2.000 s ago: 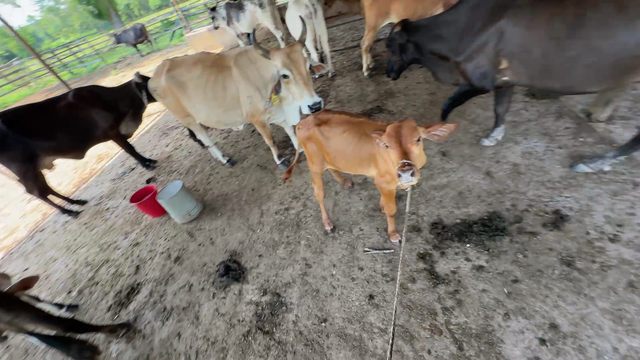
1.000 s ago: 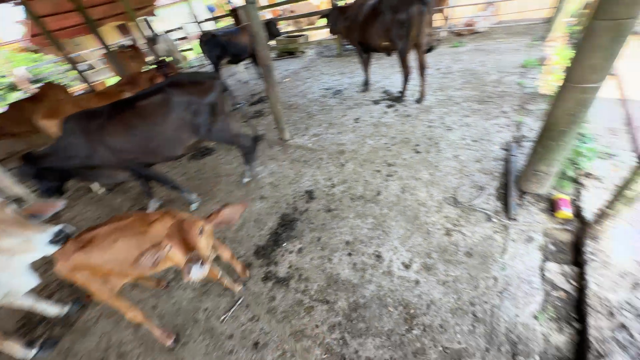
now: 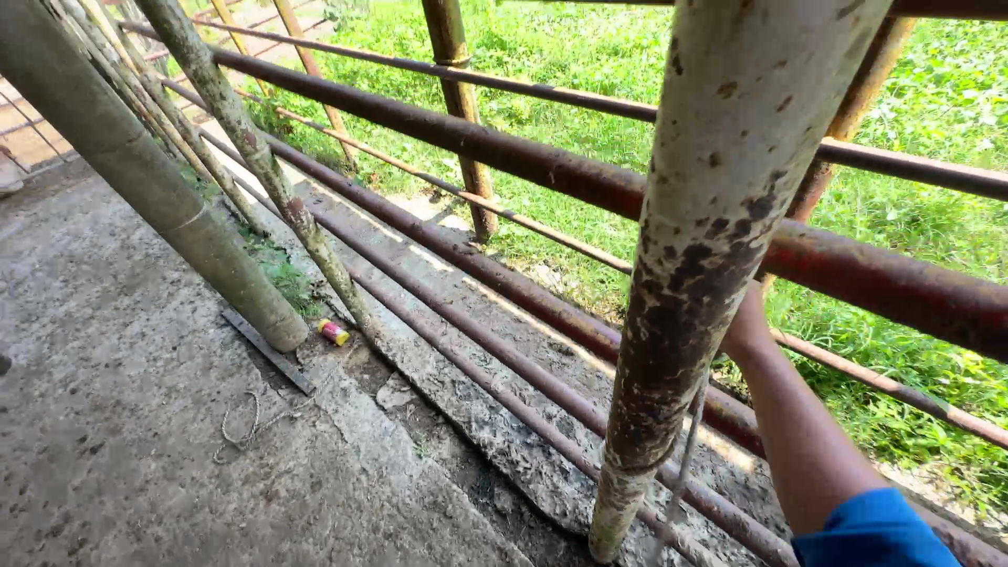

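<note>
A forearm in a blue sleeve comes in from the lower right, and my right hand (image 3: 744,323) reaches behind a thick rusty metal post (image 3: 709,205). Its fingers are hidden by the post, so their grip cannot be seen. A rope (image 3: 687,457) hangs just below that hand, close along the post's right side, and runs down past the lower rails. Rusty horizontal pipe rails (image 3: 543,161) pass behind the post at the hand's height. My left hand is outside the view.
A leaning concrete post (image 3: 169,197) stands at left beside a flat dark bar (image 3: 268,352). Near its foot lie a red and yellow container (image 3: 333,331) and a loose thin rope (image 3: 253,417). A thinner mottled post (image 3: 268,169) leans against the rails. Grass grows beyond the fence.
The view has swung far to the right, from the cattle and the roped brown calf to the pipe fence. My right forearm has come into view at the post.
</note>
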